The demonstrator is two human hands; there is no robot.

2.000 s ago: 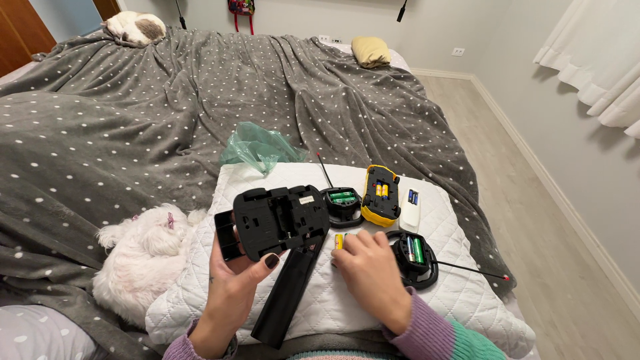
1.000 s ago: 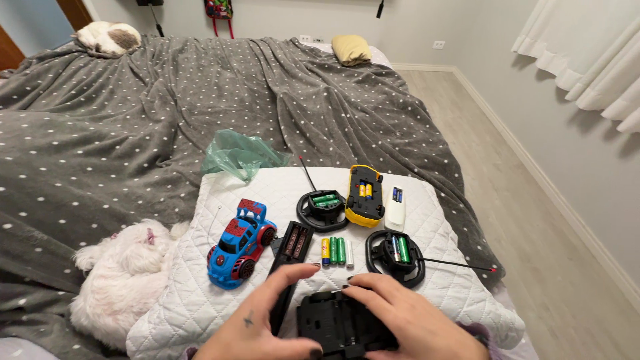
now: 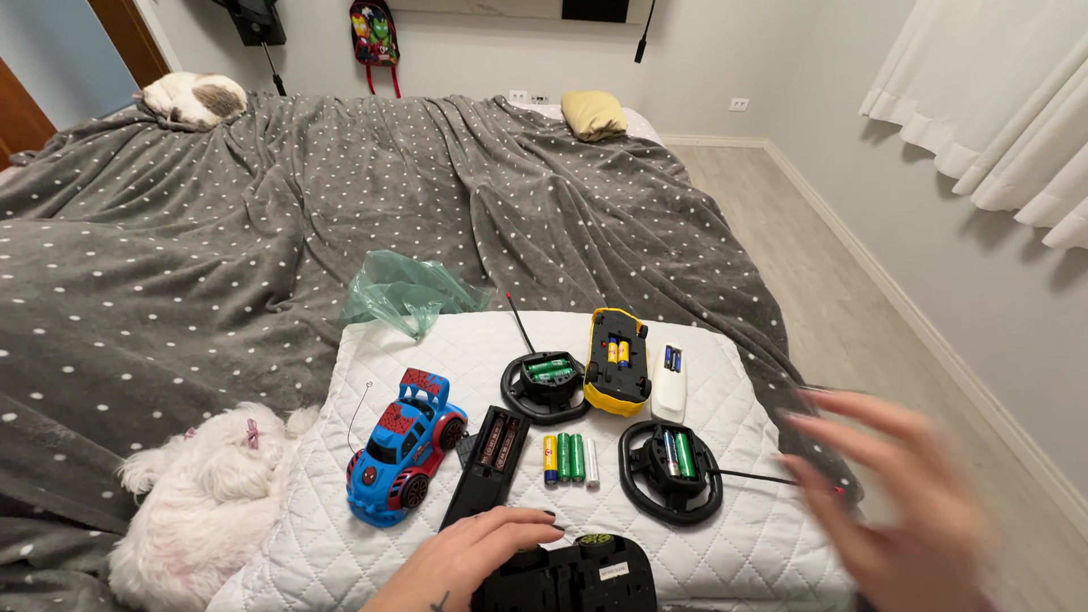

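My left hand (image 3: 472, 557) rests at the left edge of an upturned black toy car (image 3: 586, 578), at the bottom of the view. Blurred and with fingers spread, my right hand (image 3: 901, 501) is raised at the right, holding nothing. Ahead of the black car, several loose batteries (image 3: 570, 459) lie in a row. To their left are a black remote control (image 3: 486, 467) with its battery bay uncovered and a blue and red toy car (image 3: 404, 450) on its wheels. A black steering-wheel controller (image 3: 671, 472) with batteries in it lies on the right.
Farther back on the white quilted pad (image 3: 739, 391) lie another steering-wheel controller (image 3: 546, 387), an upturned yellow toy car (image 3: 618, 361) and a white remote (image 3: 669, 382). A green plastic bag (image 3: 408, 293) touches the pad's far edge. A white dog (image 3: 208, 510) lies left; a cat (image 3: 195, 100) curls farther back.
My right hand has left the black car and moved right. The blue and red car stands on the pad, as a second ago. Two seconds ago my left hand held up a black toy underside.
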